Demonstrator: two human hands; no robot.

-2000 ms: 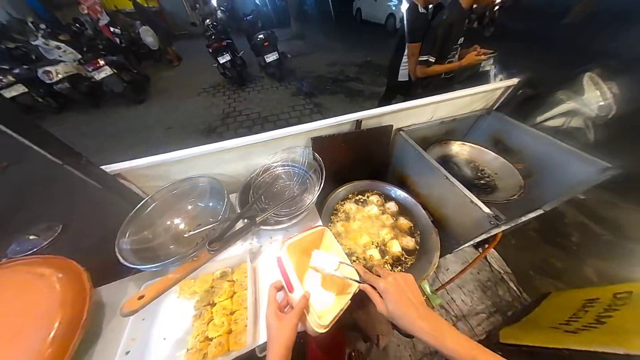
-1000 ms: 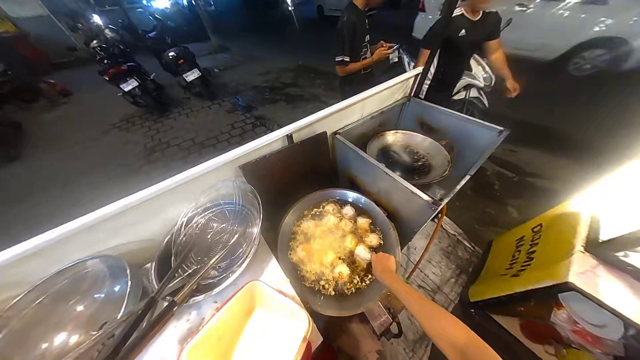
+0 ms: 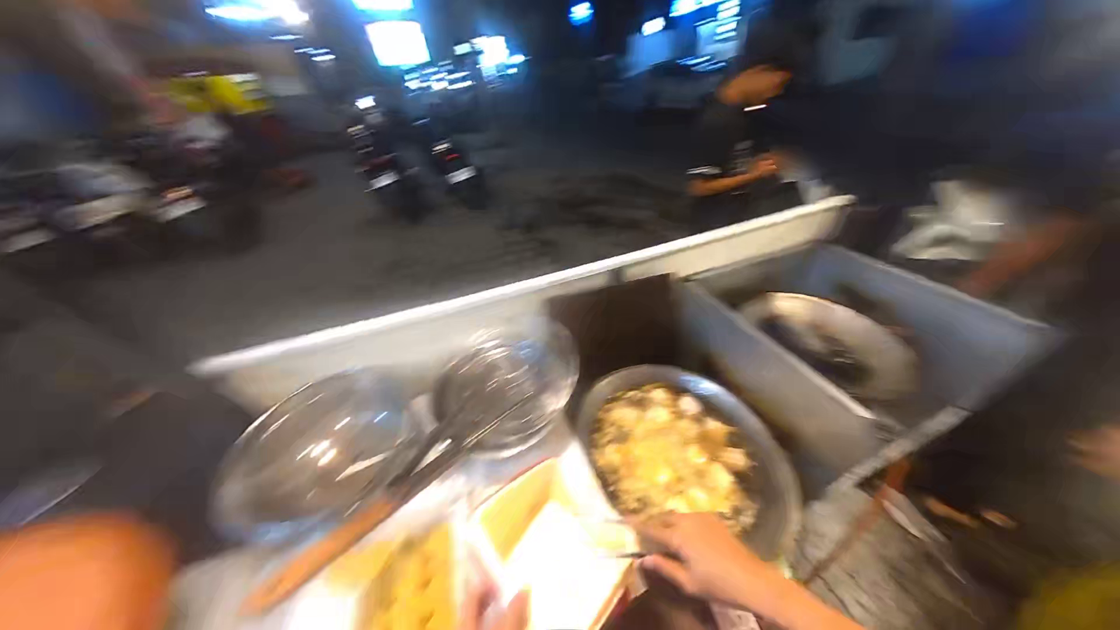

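Observation:
My right hand (image 3: 700,556) is closed on the handle of a thin metal utensil (image 3: 612,553), between the wok and a rectangular plastic container (image 3: 516,512). The utensil's tip lies over the container's overexposed contents. At the container's near left side is my left hand (image 3: 490,604), blurred and partly cut off by the bottom edge, so its grip is unclear. Pieces of food (image 3: 669,451) fry in bubbling oil inside the metal wok (image 3: 783,490), just beyond my right hand.
Left of the container is a tray of yellow food pieces (image 3: 416,577), with a wooden-handled utensil (image 3: 324,551) across it. Behind stand a clear bowl (image 3: 315,446) and a wire strainer (image 3: 503,385). Another wok (image 3: 840,341) sits in a metal enclosure at right. A person (image 3: 739,140) stands beyond the ledge.
My right hand has moved from the wok's edge back to the container. My left hand, out of view one second ago, shows again. The view has swung left.

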